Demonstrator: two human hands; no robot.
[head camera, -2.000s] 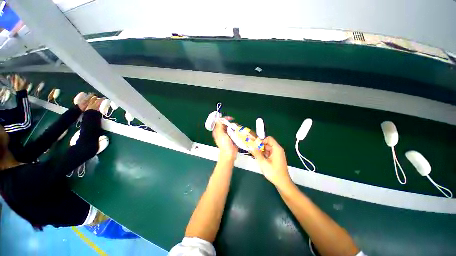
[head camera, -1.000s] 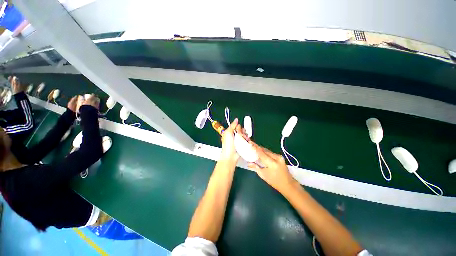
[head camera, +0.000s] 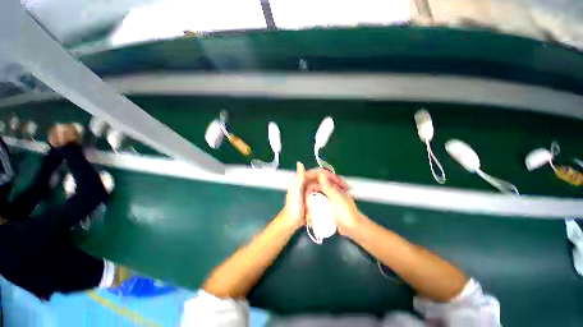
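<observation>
A white housing (head camera: 321, 216) is held between my two hands above the green worktop, with its thin white cord (head camera: 312, 235) looping below its near end. No yellow shows on it. My left hand (head camera: 297, 198) presses on its left side. My right hand (head camera: 337, 199) covers its far end and right side. The palms face each other and the fingers point away from me. The view is slightly blurred.
The dark green conveyor belt (head camera: 377, 144) carries several white corded units. A shell with a yellow inner unit (head camera: 240, 144) lies at left, another yellow unit (head camera: 567, 175) at right. A slanted pale post (head camera: 128, 102) and a worker's dark sleeves (head camera: 83, 172) are at left.
My hands have drawn back from the belt's rail to over the worktop with the white housing between them. The view has shifted right, and a shell with a yellow unit now shows at far right.
</observation>
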